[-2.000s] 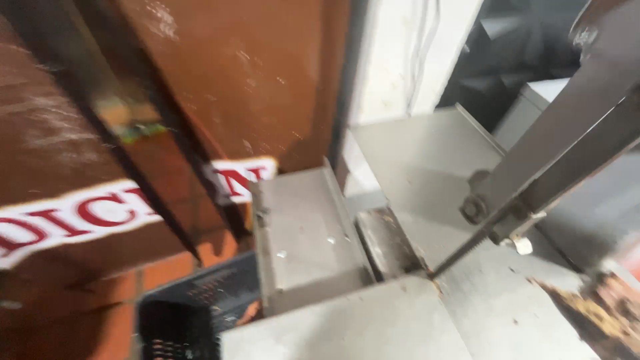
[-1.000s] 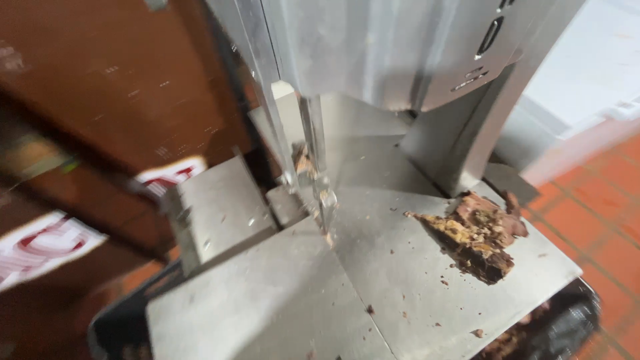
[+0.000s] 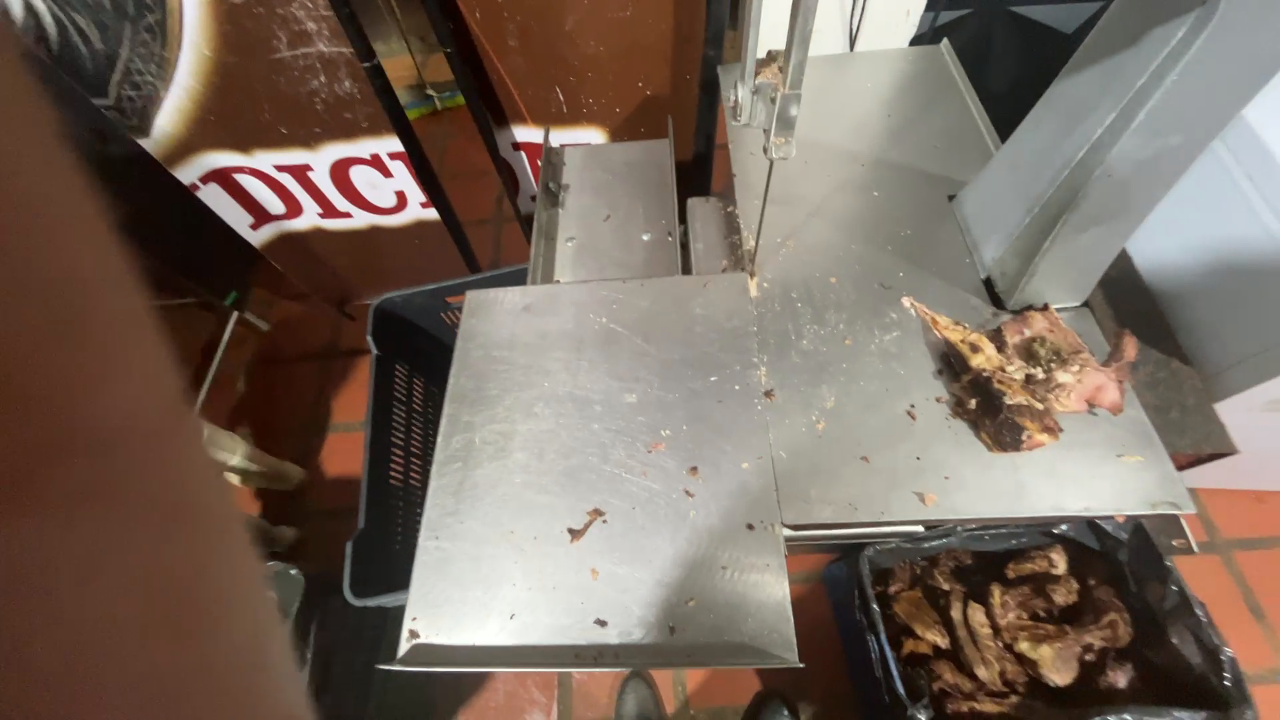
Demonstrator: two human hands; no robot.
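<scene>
Neither of my hands shows. A blurred bare arm [image 3: 130, 420] fills the left edge, very close to the camera; its hand is outside the view. Below me is a meat band saw, its thin blade [image 3: 763, 215] running down from the blade guide [image 3: 775, 115] to the steel table [image 3: 850, 400]. On the table's right part lies an irregular piece of browned meat [image 3: 1030, 375], touched by nothing of mine. The sliding steel tray [image 3: 600, 420] at the left carries small scraps. Several cut meat pieces [image 3: 1010, 620] lie in a bin lined with a black bag [image 3: 1180, 640].
A black plastic crate [image 3: 390, 450] stands under the tray's left side. The saw's grey column [image 3: 1090, 150] rises at the right. A brown panel with lettering [image 3: 330, 190] stands behind. Shoe tips [image 3: 640, 695] show on the red tile floor [image 3: 830, 690].
The view has swung and now looks down on the saw table. The blurred arm has come into view at the left. The browned meat is still on the table's right part.
</scene>
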